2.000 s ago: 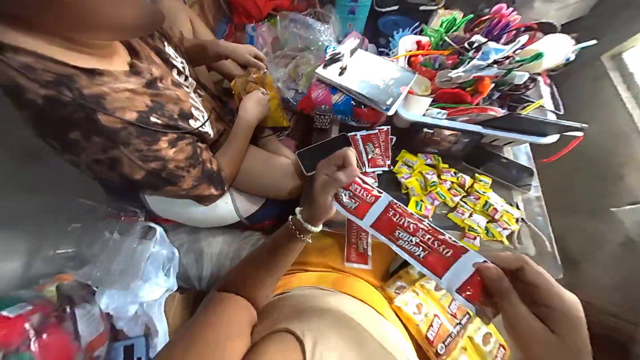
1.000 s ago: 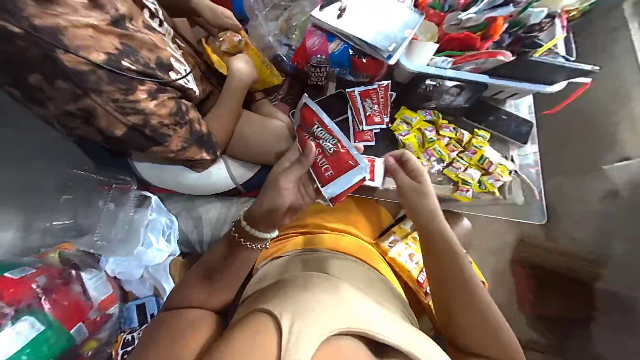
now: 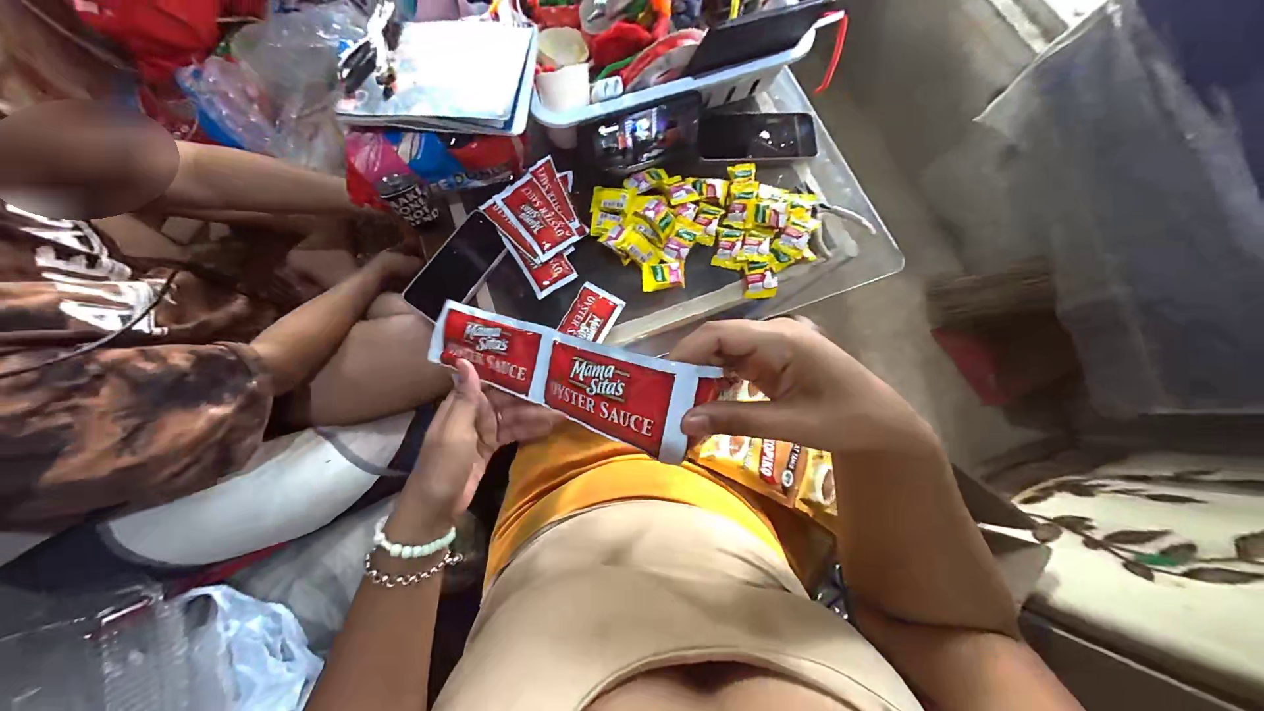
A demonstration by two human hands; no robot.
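Note:
A strip of joined red oyster sauce sachets (image 3: 610, 392) stretches between my hands above my lap. My left hand (image 3: 469, 434), with bracelets at its wrist, supports the strip's left part from below, the thumb at its front. The fingers and thumb of my right hand (image 3: 755, 385) pinch the right end, covering part of a further sachet. Behind the strip, a loose sachet (image 3: 592, 312) lies at the table's near edge. Other red sachets (image 3: 541, 219) are piled further back on the table, left of many small yellow packets (image 3: 706, 222). Yellow-brown packs (image 3: 765, 464) rest on my lap beneath my right hand.
Two dark phones (image 3: 755, 136) (image 3: 647, 133) and a blue-white basket (image 3: 681, 94) stand at the back of the clear-edged table (image 3: 849, 281). Another phone (image 3: 456, 267) lies left of the piled sachets. A person (image 3: 148, 375) sits at the left. A plastic bag (image 3: 247, 647) is at lower left.
The sachets, folded together in my left hand one second ago, are now spread as a strip. My right hand has moved from the table's near edge to the strip's right end and grips it.

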